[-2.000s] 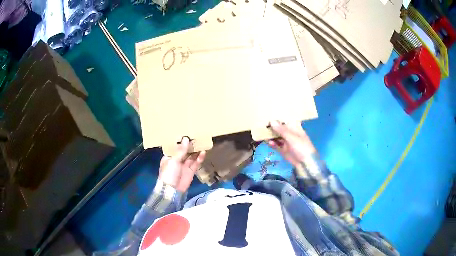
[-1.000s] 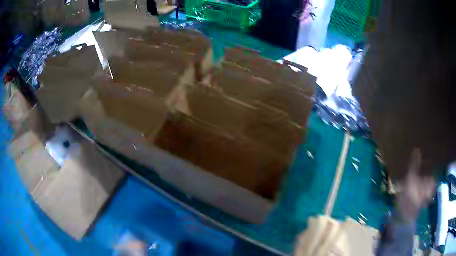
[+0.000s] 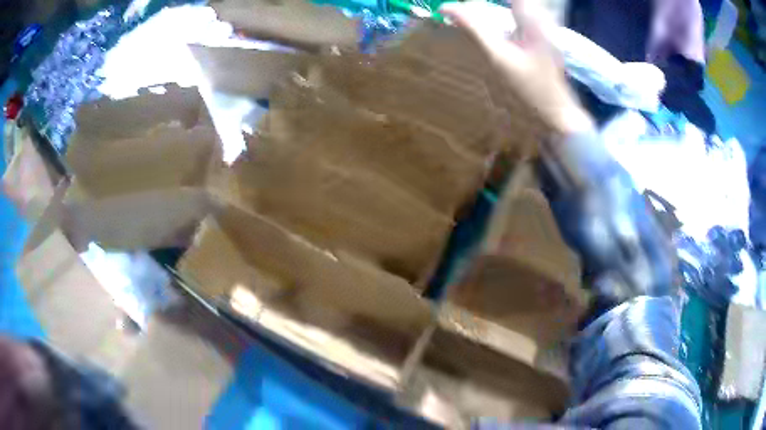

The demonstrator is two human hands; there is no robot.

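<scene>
My left hand (image 3: pixel 533 71) is blurred and cut off by the top edge. Its fingers are spread at the far corner of the folded boxes (image 3: pixel 361 151); whether it touches them is unclear. Its plaid sleeve runs up from the lower right. The open brown boxes stand close together, with upright walls and flaps. Nearer me, a long open box (image 3: pixel 495 382) lies along the table edge, with a raised brown panel (image 3: pixel 529 227) behind it. My right hand is not in view.
A plain open carton (image 3: pixel 181 361) with white material sits below the table edge at left. White wrapped goods lie across the table and at right. A person's dark clothing shows at the top right. A dark reddish blur at bottom left is unclear.
The view has shifted over the boxes. The dark brown panel by my hand at right is gone from there. My left hand has moved up and left to the far boxes. Box parts now show nearer me.
</scene>
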